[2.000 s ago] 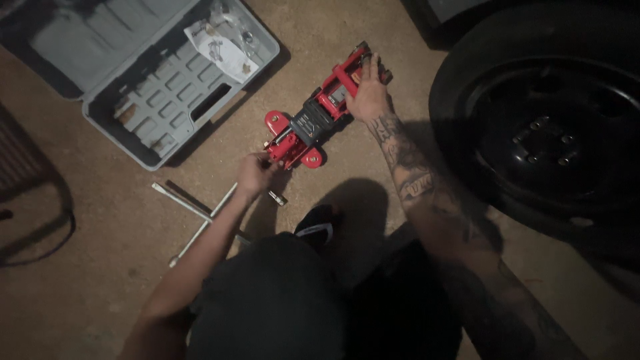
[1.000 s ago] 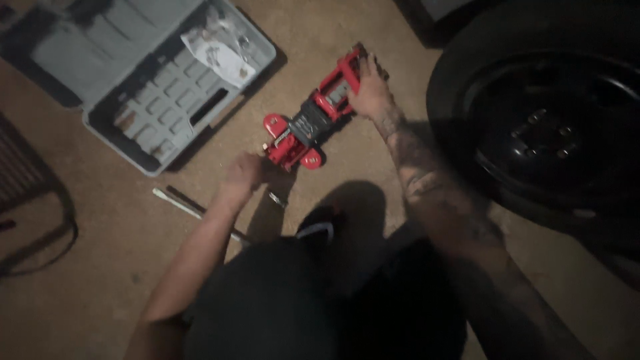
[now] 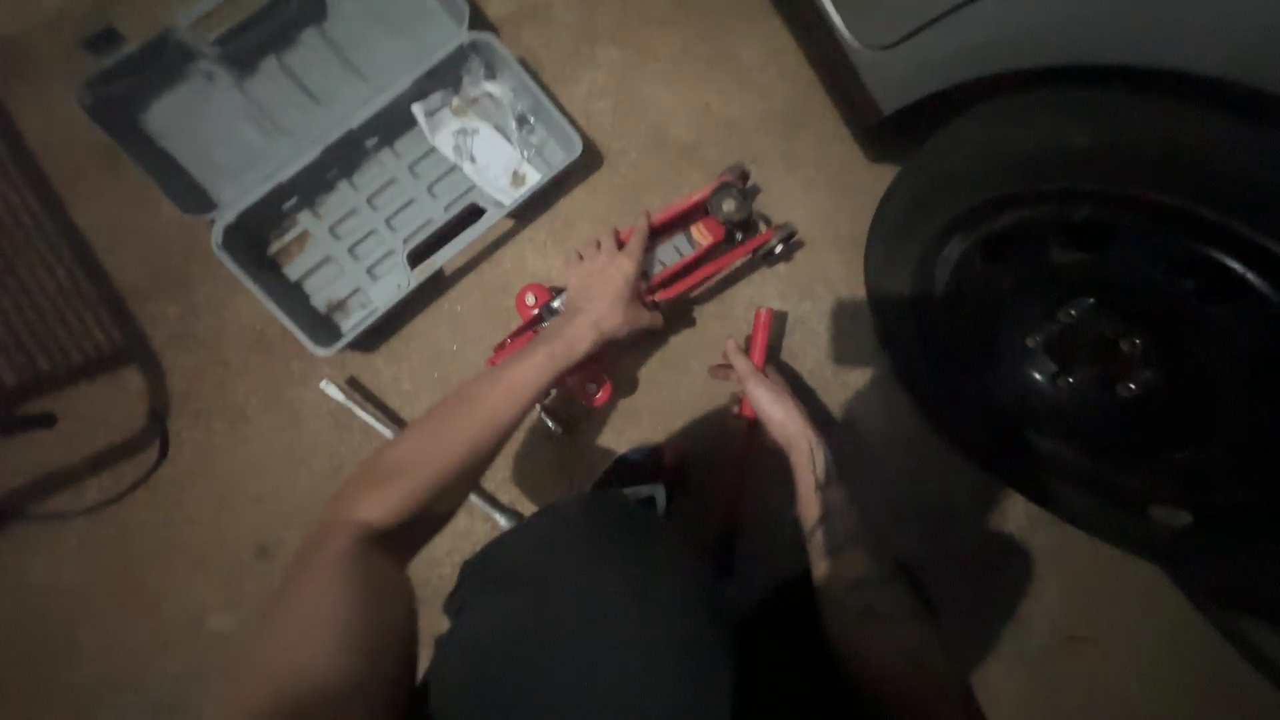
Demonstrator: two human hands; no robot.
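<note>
A red floor jack (image 3: 690,262) lies on the concrete floor, its wheeled front end toward the upper right. My left hand (image 3: 607,290) rests over the jack's middle, fingers spread across its frame, hiding the part beneath; whether it grips is unclear. To the right of the jack, my right hand (image 3: 762,388) is closed around a red tube (image 3: 761,338), probably a handle section; the tube's lower end fades into shadow. A small metal piece (image 3: 549,418) lies by the jack's lower end.
An opened grey plastic case (image 3: 330,347) with a plastic bag (image 3: 480,150) inside is at upper left. A metal lug wrench (image 3: 360,408) lies partly under my left arm. The car's tire (image 3: 920,230) with black steel wheel stands right; a ribbed object (image 3: 50,270) is far left.
My left hand has moved from the jack's lower end onto its middle. My right hand has left the jack's upper end and now holds a red tube lower down.
</note>
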